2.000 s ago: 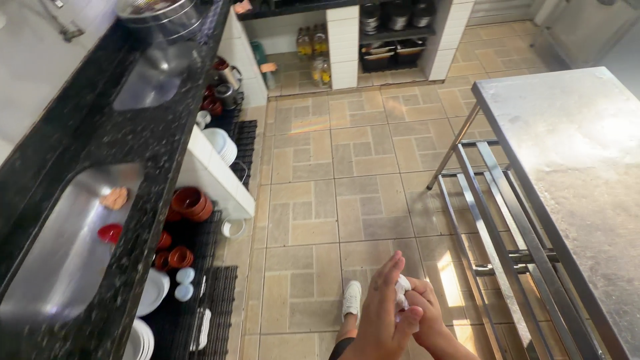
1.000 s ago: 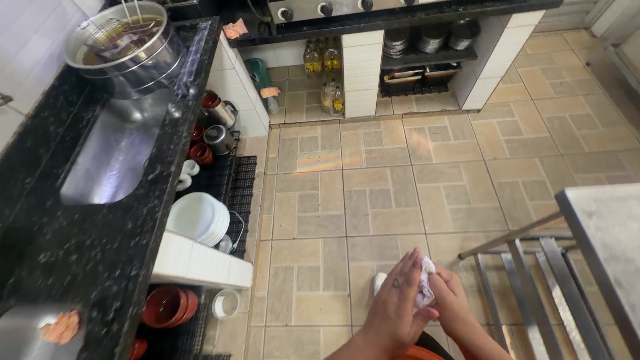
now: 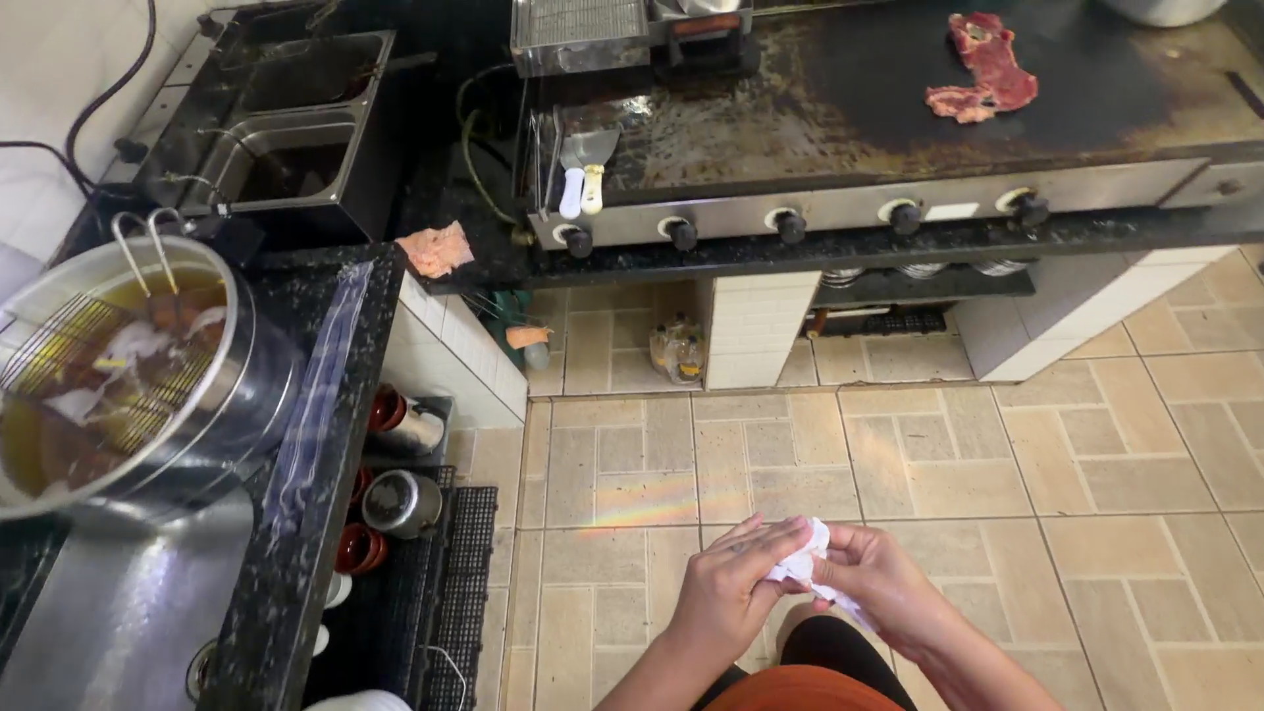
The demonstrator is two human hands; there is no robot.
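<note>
A crumpled white paper towel (image 3: 805, 555) is pressed between my two hands, low in the centre of the head view. My left hand (image 3: 736, 583) lies against its left side with the fingers fairly straight. On the other side my right hand (image 3: 874, 578) has its fingers and thumb closed on the paper, and a tail of it hangs below. Both hands are over the tiled floor, in front of my body and apart from the counters. Raw meat (image 3: 987, 71) lies on the flat griddle (image 3: 770, 109), well beyond the hands.
Two spatulas (image 3: 585, 163) rest at the griddle's left end. At left, a large metal pot (image 3: 267, 395) of liquid with a wire rack stands beside a steel sink (image 3: 138, 602). A deep fryer (image 3: 346, 163) is behind it. A pinkish cloth (image 3: 436, 249) lies at the counter corner.
The view has moved forward, bringing the griddle and fryer into sight; the steel table at right has left it. My hands still hold the white paper, with their fingers shifted around it.
</note>
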